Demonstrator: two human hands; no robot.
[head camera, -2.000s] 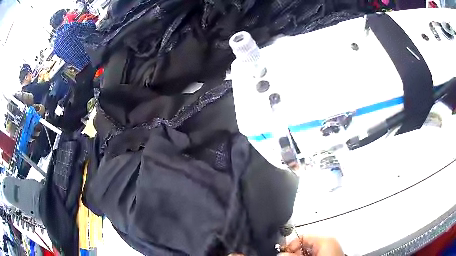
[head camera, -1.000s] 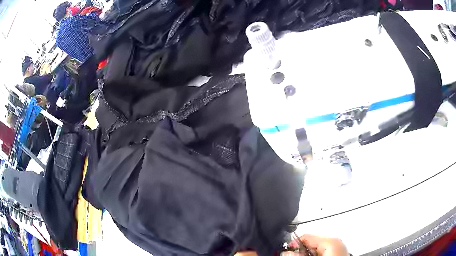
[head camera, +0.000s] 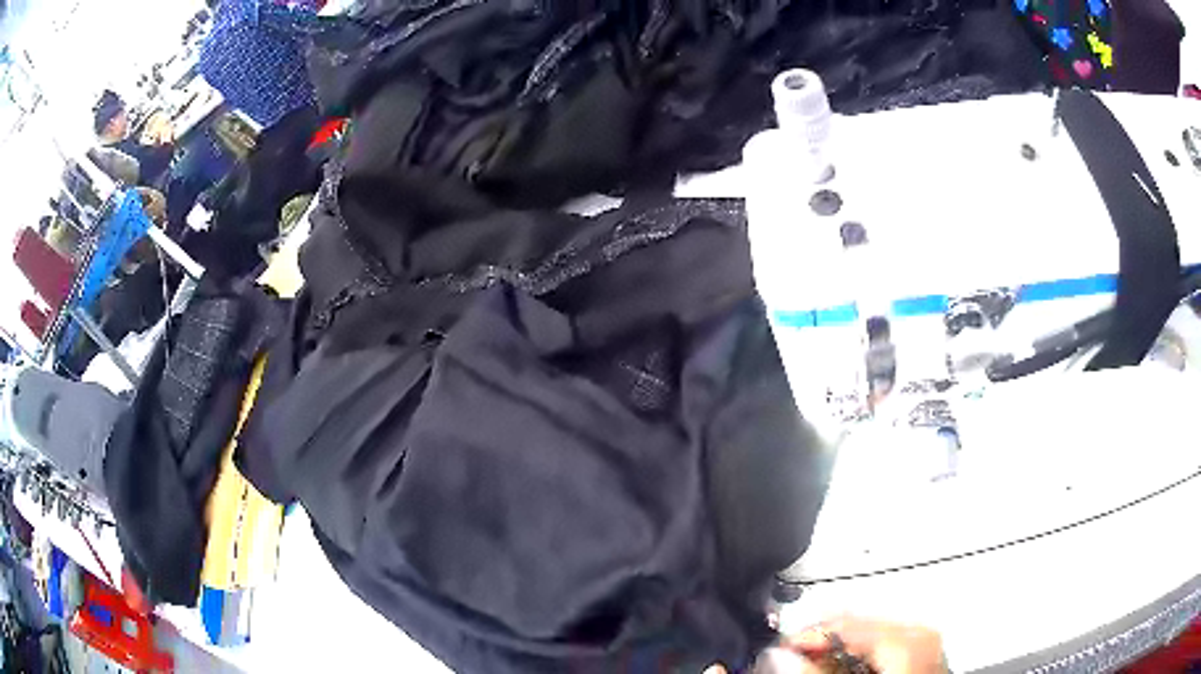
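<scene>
The black garment piece (head camera: 553, 461) lies in soft folds left of the white sewing machine head (head camera: 922, 237). Its fuzzy greyish seam (head camera: 527, 279) runs across the upper part. My right hand (head camera: 882, 645) is at the bottom edge, beside the cloth's lower right corner, partly cut off and blurred. Its fingers are closed on small dark thread snips (head camera: 839, 654), whose tips I cannot make out. Only a sliver of my left hand (head camera: 715, 669) shows at the bottom edge, by the cloth; its grip is hidden.
A ribbed pale knob (head camera: 803, 112) stands on the head's left end. A black band (head camera: 1133, 237) wraps the arm. A heap of black garments (head camera: 632, 79) lies behind. Dark checked cloth (head camera: 198, 369) hangs left, near a yellow strip (head camera: 237, 507). A person (head camera: 116, 125) is far left.
The view has shifted, so the machine and cloth sit further right in the picture. My right hand stays low beside the cloth. Less of my left hand shows.
</scene>
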